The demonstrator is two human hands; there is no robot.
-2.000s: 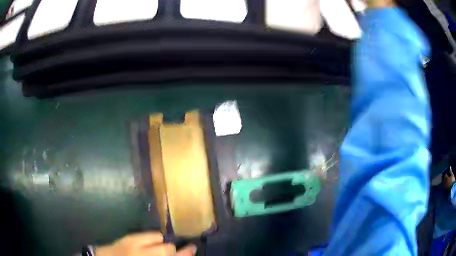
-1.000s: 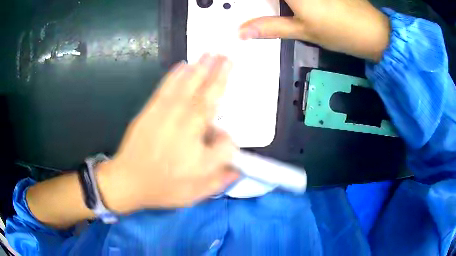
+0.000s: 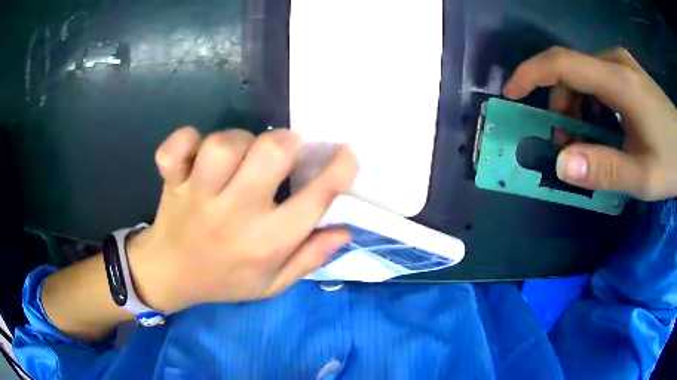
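A white phone or back cover (image 3: 367,89) lies in the dark holding fixture (image 3: 449,96), its top end cut off by the picture's edge. My left hand (image 3: 237,211) is over its lower left side and holds a white label strip (image 3: 397,249) between thumb and finger; the strip hangs over the bench's front edge with dark print showing. My right hand (image 3: 594,122) is on the mint-green positioning jig (image 3: 512,148) at the right, thumb at the cut-out and fingers around its far edge. Whether the jig is lifted cannot be told.
The dark green bench mat (image 3: 148,141) is worn and shiny at the left. The bench's front edge runs just before the blue smock (image 3: 401,319). A blue thing (image 3: 553,300) shows below the edge at the right.
My right hand has moved from the phone to the jig and taken hold of it. The strip in my left hand has opened out, showing its print. The phone appears shifted slightly right and up in view.
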